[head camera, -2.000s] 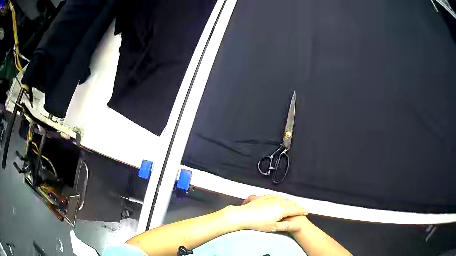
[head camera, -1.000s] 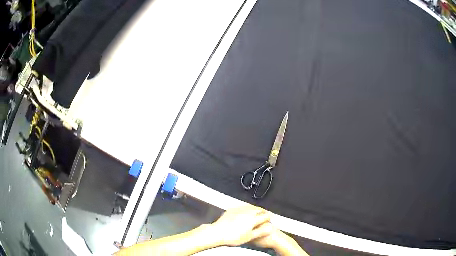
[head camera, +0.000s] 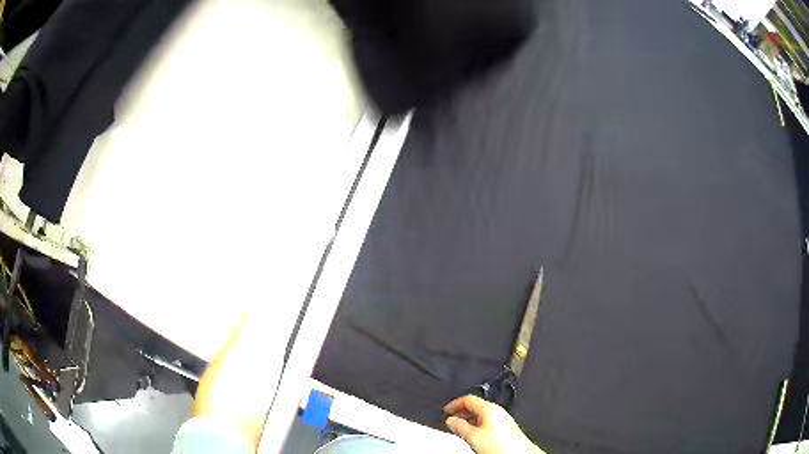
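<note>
Black cloth covers the table right of the long white rail. The shears lie on it near the front edge, blades pointing away. My right hand is over their dark handles, fingers bent; it hides the loops, and I cannot tell if it grips them. My left hand is washed out against the white surface beside the rail's near end; its fingers are unclear. A blurred dark mass, seemingly cloth, covers the rail's far part.
The white table top lies left of the rail, with more black cloth at its far left. A blue block sits by the rail's near end. Wires and metal parts are at the lower left. Cluttered items stand at the top right.
My hands were together at the front edge and are now apart, left by the rail, right at the shears' handles. A blurred dark mass has appeared over the rail's far part.
</note>
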